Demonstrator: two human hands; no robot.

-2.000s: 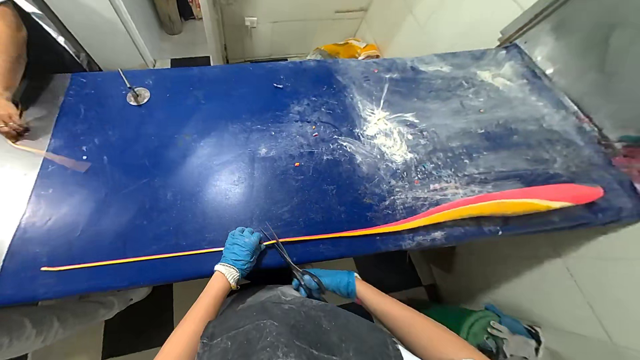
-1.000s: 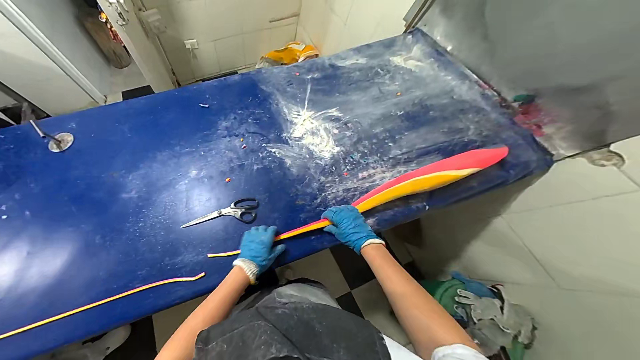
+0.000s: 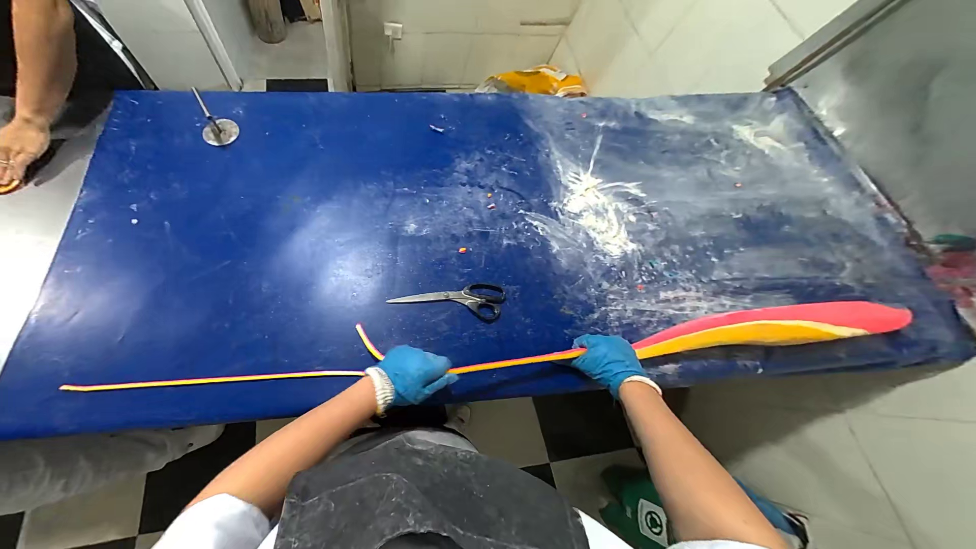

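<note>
A long tapering piece of pink and yellow candy-like dough [image 3: 770, 324] lies along the table's near edge, thick at the right and drawn to a thin rope at the left. My right hand [image 3: 608, 361], in a blue glove, grips it where the thick part narrows. My left hand [image 3: 413, 374], gloved too, is closed over the thin rope, whose short end curls up behind the hand. A separate thin strand [image 3: 213, 379] runs left from beside my left hand. Black-handled scissors [image 3: 467, 298] lie on the table beyond my hands, their blades pointing left.
White powder [image 3: 598, 210] and small crumbs are spread over the blue table [image 3: 252, 252]. A metal disc with an upright rod [image 3: 220, 132] stands at the far left. Another person's hand [image 3: 23, 149] rests on a pale surface at the left. A metal panel [image 3: 900, 114] borders the right end.
Two seconds ago my right hand held the scissors and the rope was one piece; since one second ago the scissors lie on the table. The thin section between my hands has grown longer.
</note>
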